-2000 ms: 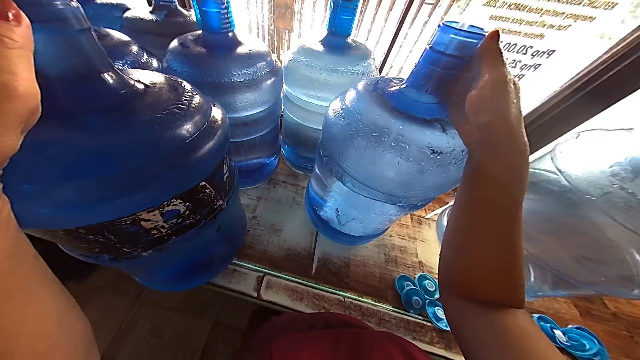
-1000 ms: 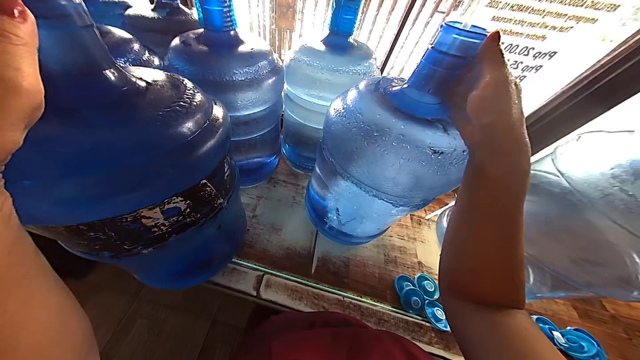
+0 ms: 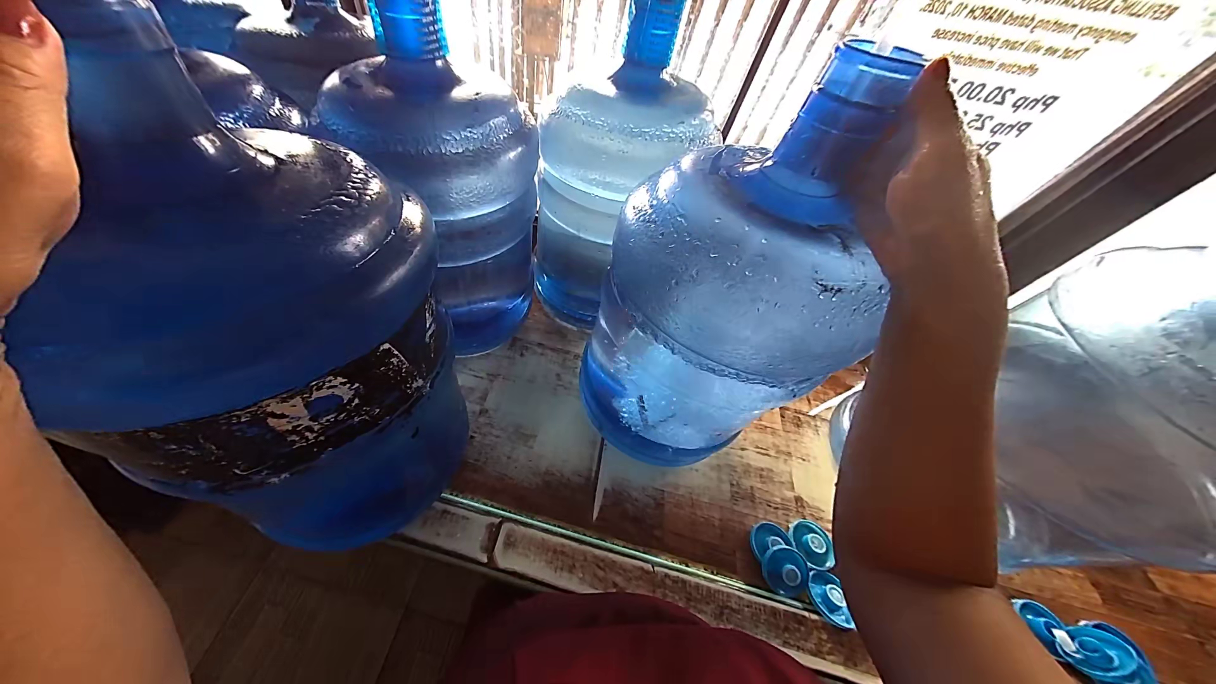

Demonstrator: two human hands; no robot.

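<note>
My right hand (image 3: 936, 176) is wrapped around the neck of a clear light-blue water jug (image 3: 731, 285), which leans to the right on the wood-patterned surface. Water shows at the open mouth of that jug. At the left edge my left hand (image 3: 33, 142) lies against the neck of a large dark-blue water jug (image 3: 218, 294) with a worn dark band; its fingers are mostly out of view, so its grip cannot be told. Behind stand a capped blue jug (image 3: 442, 190) and a paler capped jug (image 3: 622, 180), both upright.
Several blue jug caps (image 3: 787, 568) lie near the front edge, with more caps (image 3: 1083, 641) at the lower right. A large transparent jug (image 3: 1121, 418) lies beyond my right forearm. More jugs (image 3: 304, 47) stand at the back left. A window sign (image 3: 1073, 85) bears writing.
</note>
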